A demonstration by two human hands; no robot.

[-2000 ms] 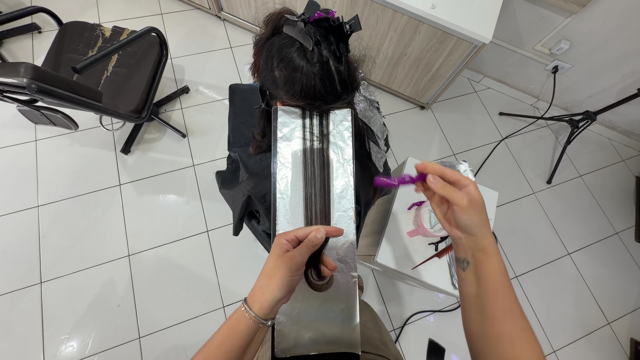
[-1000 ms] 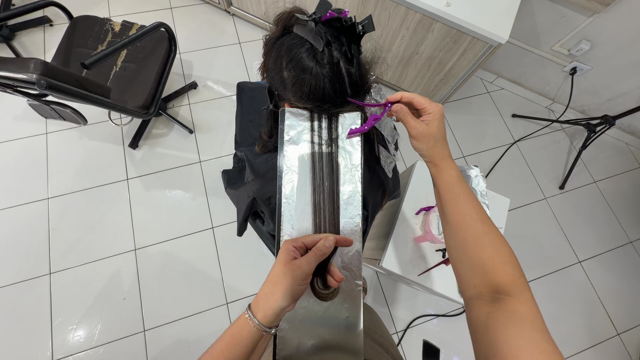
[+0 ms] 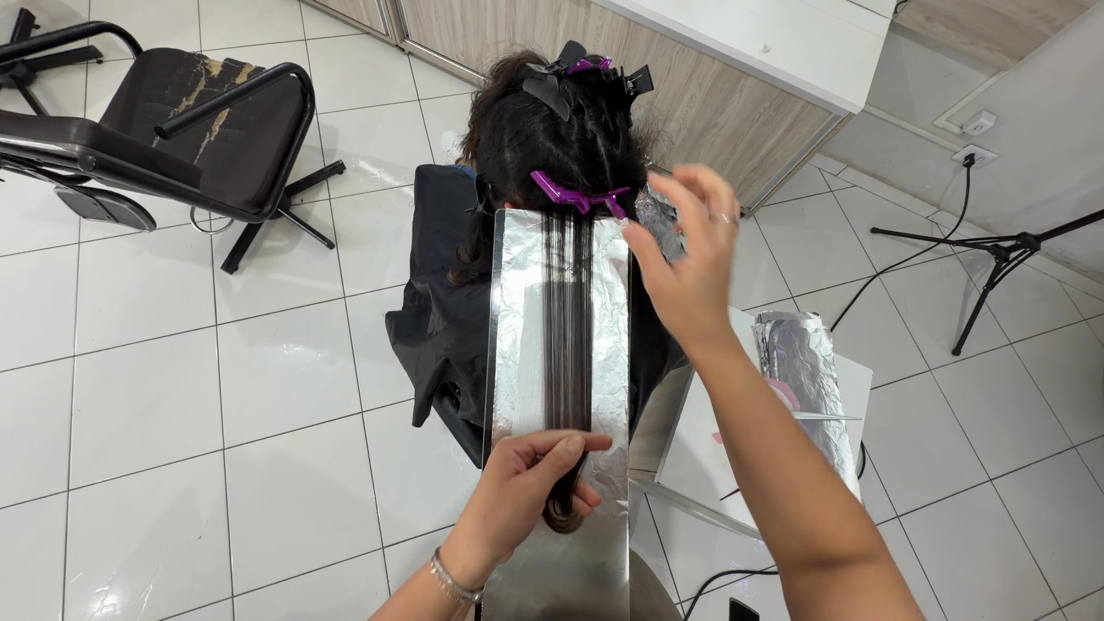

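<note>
My left hand [image 3: 543, 474] pinches the lower part of a straight lock of dark hair [image 3: 567, 345], whose curled end hangs below the fingers. The lock lies over aluminium foil [image 3: 608, 362] on a long flat board [image 3: 561, 569]. A purple hair clip [image 3: 580, 194] sits across the back of the seated person's head, at the top edge of the foil. Just right of that clip, my right hand [image 3: 690, 250] has its fingers apart and holds nothing. Black clips [image 3: 548, 90] and another purple clip [image 3: 591, 65] hold hair up on the crown.
To the right, a white trolley top [image 3: 690, 440] carries stacked foil strips [image 3: 802, 345] and a pink item [image 3: 783, 395]. A worn dark chair [image 3: 207, 129] stands at the left. Tripod legs [image 3: 1005, 250] and a black cable [image 3: 897, 267] are at the right, a white counter [image 3: 759, 43] behind.
My right hand has carried the purple clip from over the trolley to the head and let go of it there. My left hand has kept its hold on the lock.
</note>
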